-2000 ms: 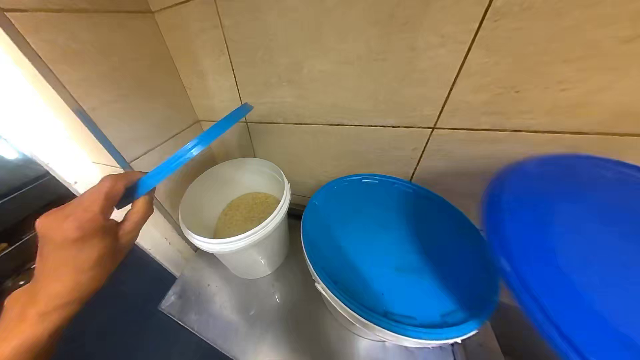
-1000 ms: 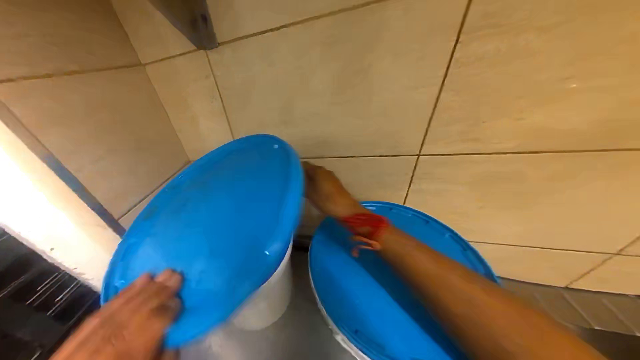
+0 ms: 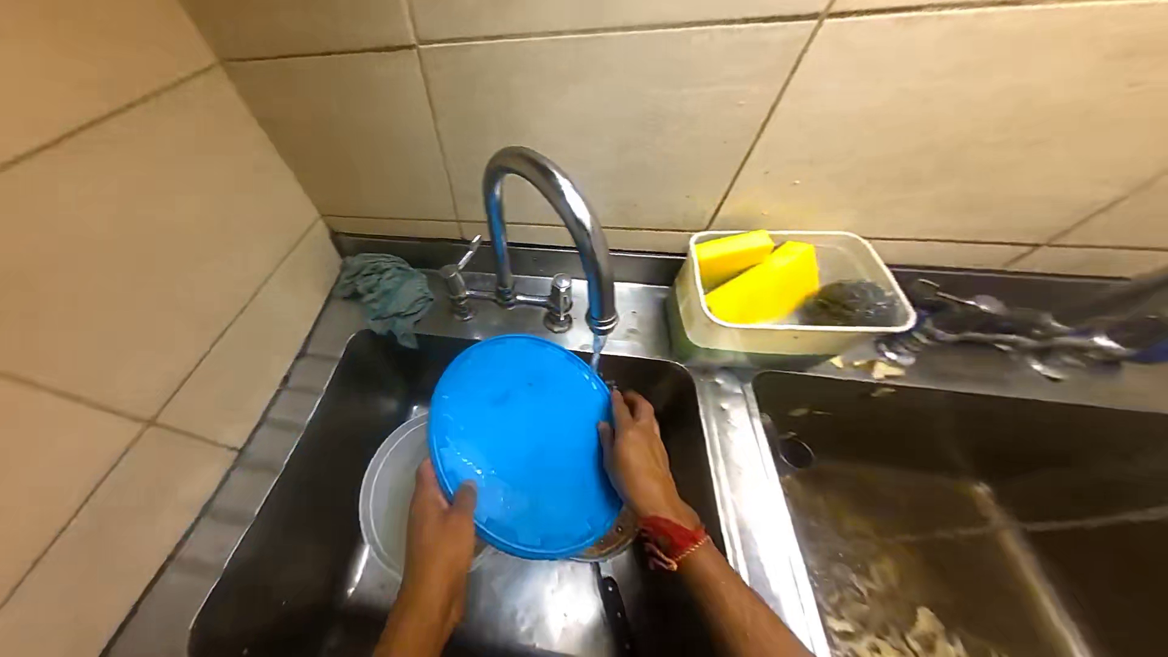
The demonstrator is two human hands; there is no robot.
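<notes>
A round blue plastic lid (image 3: 525,443) is held over the left sink basin, with wet patches on its surface. My left hand (image 3: 440,520) grips its lower left rim, thumb on top. At its right edge is my right hand (image 3: 636,452), with a red thread band on the wrist. Water runs from the curved metal faucet (image 3: 557,187) just behind the lid's upper right edge. Beneath the lid, a translucent round plastic container (image 3: 388,502) shows at the left in the steel basin (image 3: 274,547). A dark handle (image 3: 616,607) lies in the basin below the lid.
A plastic tub (image 3: 785,338) with yellow sponges (image 3: 771,283) and a dark scourer (image 3: 849,303) stands on the sink ledge. A greenish cloth (image 3: 388,290) lies left of the faucet taps. The right basin (image 3: 912,511) holds food scraps. More metal fittings (image 3: 1022,338) are at the right.
The view has swung from the white buckets to the sink. A second ago a blue lid was over the buckets near both hands; now both hands hold one by the running faucet.
</notes>
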